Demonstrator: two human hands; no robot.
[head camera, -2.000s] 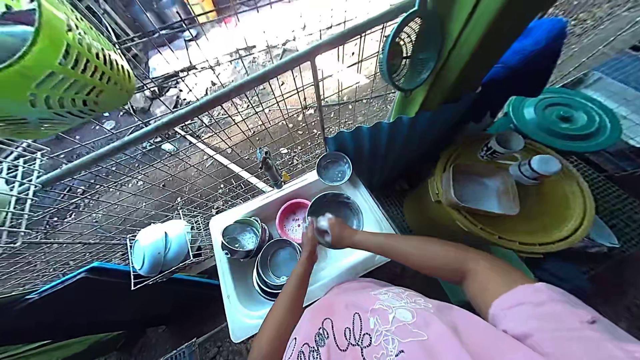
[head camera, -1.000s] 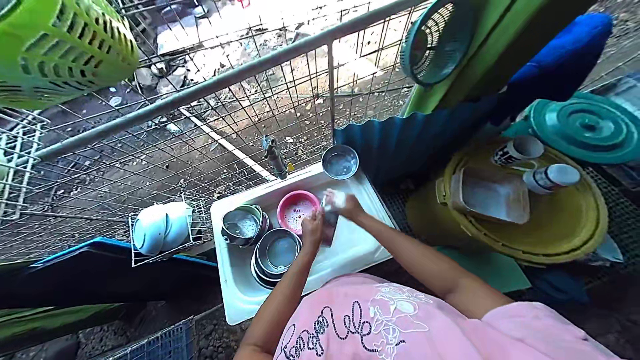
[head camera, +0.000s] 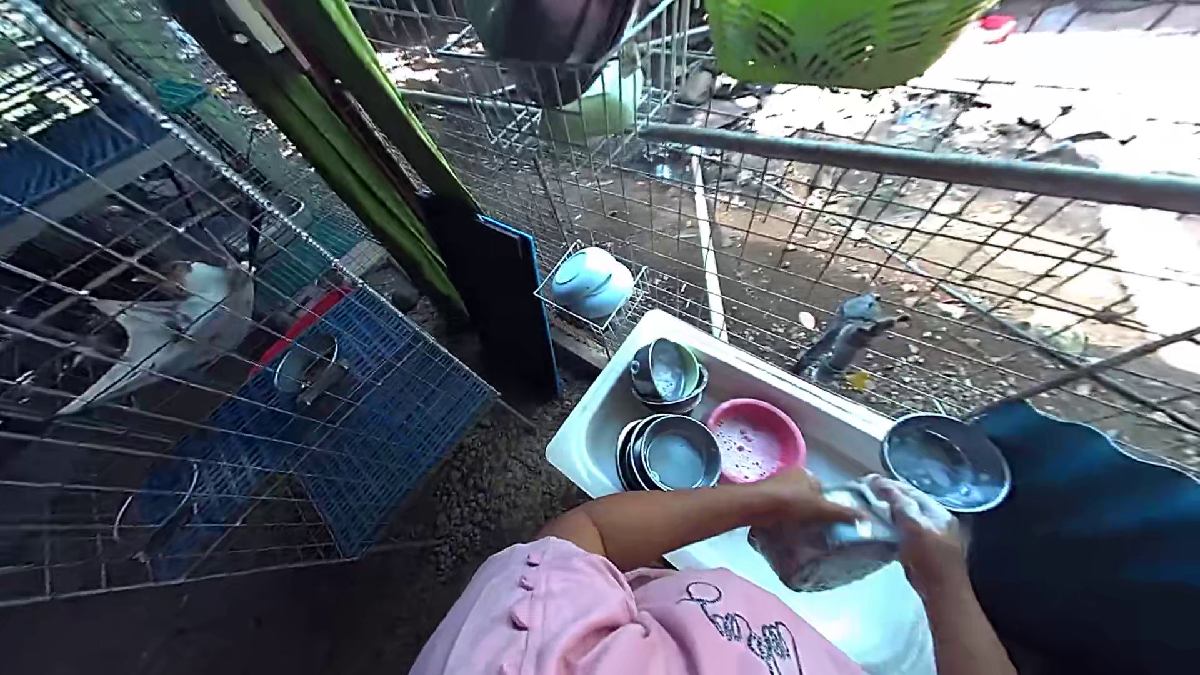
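Over the right part of a white sink (head camera: 600, 412), my left hand (head camera: 811, 497) grips the rim of a metal bowl (head camera: 825, 553). My right hand (head camera: 923, 530), covered in suds, presses a whitish soapy thing, perhaps a sponge, on the bowl's upper edge. A pink basin (head camera: 757, 441) of foamy water sits in the sink beside my left hand. To its left are stacked metal bowls (head camera: 677, 455), and behind those more nested bowls (head camera: 667, 370) with suds. Another metal bowl (head camera: 947, 461) rests on the sink's back right corner, near my right hand.
A faucet (head camera: 844, 333) stands behind the sink. Wire mesh fence with a metal rail (head camera: 937, 169) runs behind it. A wire rack (head camera: 607, 319) holds a pale blue bowl (head camera: 592, 281). A green basket (head camera: 844, 37) hangs above. A wire cage (head camera: 281, 394) is at left, a dark corrugated sheet (head camera: 1078, 525) at right.
The view has swung left, bringing the cage into sight. The bowl in my hands now shows its side, tilted above the sink. The pink basin and stacked bowls have stayed in place.
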